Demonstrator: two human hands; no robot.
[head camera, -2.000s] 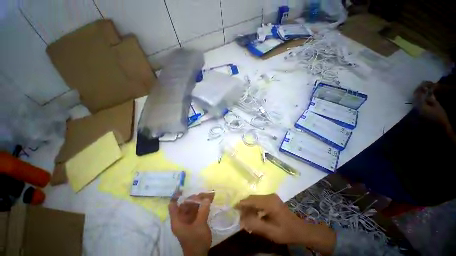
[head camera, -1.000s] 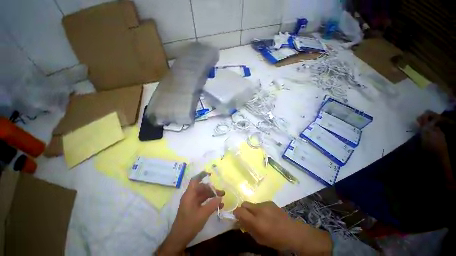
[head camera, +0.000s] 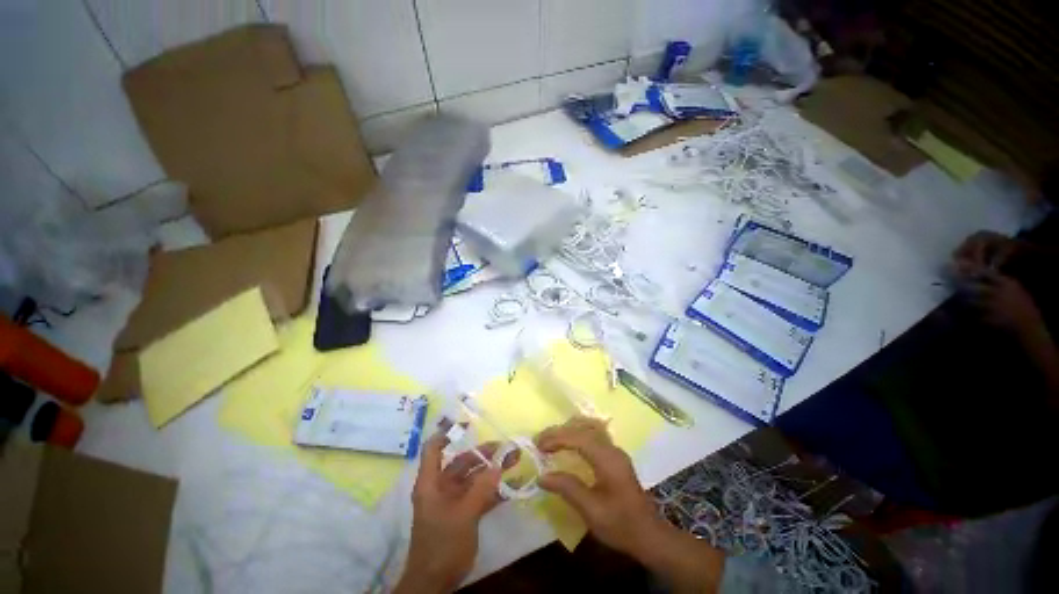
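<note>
My left hand (head camera: 455, 493) and my right hand (head camera: 589, 473) hold a coiled white data cable (head camera: 518, 473) between them, above the table's front edge. A white connector end stands up by my left fingers. A clear plastic tray (head camera: 566, 389) lies on the yellow paper (head camera: 633, 435) just beyond my hands. A slim silver-green pointed tool (head camera: 654, 397) lies to its right. A blue-and-white retail box (head camera: 361, 421) lies flat on yellow paper at the left. Several more boxes (head camera: 719, 369) lie overlapping in a row at the right.
A stack of clear trays (head camera: 406, 215), a black smartphone (head camera: 341, 311) and loose cables (head camera: 595, 250) lie farther back. Brown cardboard (head camera: 250, 128) leans on the tiled wall. An orange cylinder (head camera: 44, 362) is at the left. Cables (head camera: 766, 511) fill a space below the table edge. Another person's hands (head camera: 987, 276) are at the right.
The cable has gone from a loose loop to a smaller coil between my fingers. My right hand has moved up and turned its fingers onto the coil. The view has shifted slightly.
</note>
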